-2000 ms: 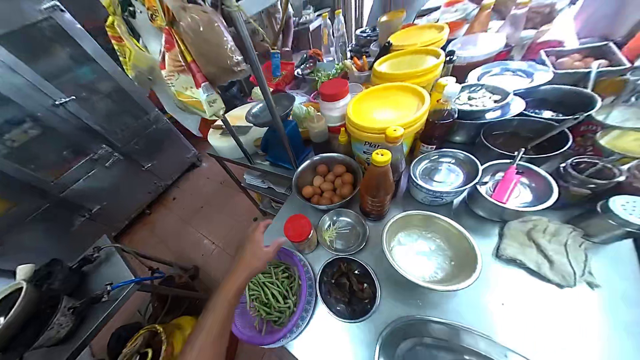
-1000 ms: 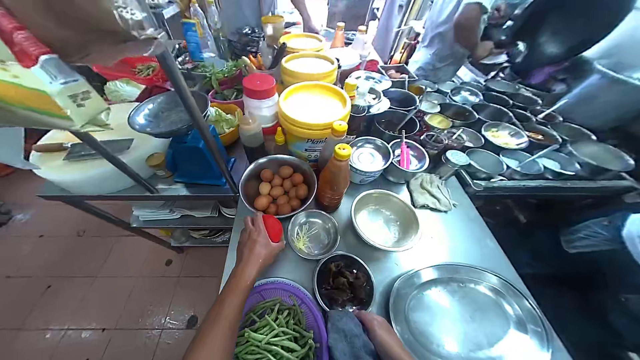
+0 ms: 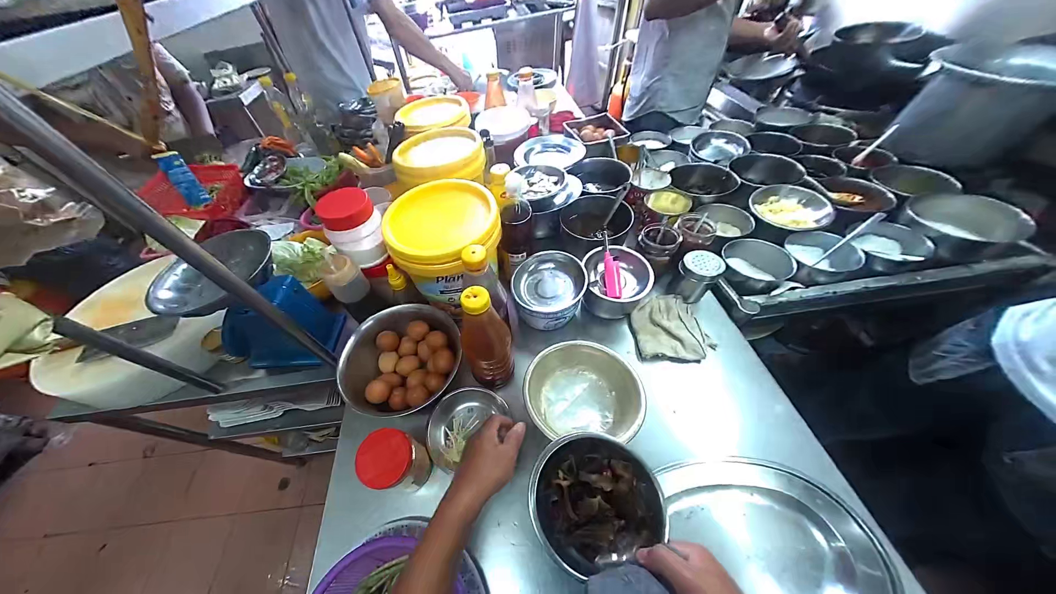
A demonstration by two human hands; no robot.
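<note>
My left hand (image 3: 491,458) is at the right rim of a small metal bowl (image 3: 469,406) holding pale thin shreds; its curled fingers hide whether it grips anything. Left of that bowl stands a jar with a red lid (image 3: 384,459). At the lower right edge of a metal bowl (image 3: 536,503) of dark, wet pieces (image 3: 598,499) is my right hand (image 3: 681,565), beside a grey cloth (image 3: 627,580). What its fingers hold is unclear. A purple basket (image 3: 346,569) with green beans (image 3: 384,576) shows below my left forearm.
Ahead are a bowl of eggs (image 3: 396,318), a sauce bottle (image 3: 487,342), a yellow-lidded tub (image 3: 441,223) and a pale metal bowl (image 3: 584,392). A large metal tray (image 3: 767,528) lies at right. Slanted metal bars (image 3: 190,264) cross the left. Other people work beyond.
My left hand has left the red-lidded jar and moved right to the small bowl. My right hand, unseen in the oldest frame, is near the dark pieces' bowl in both later frames.
</note>
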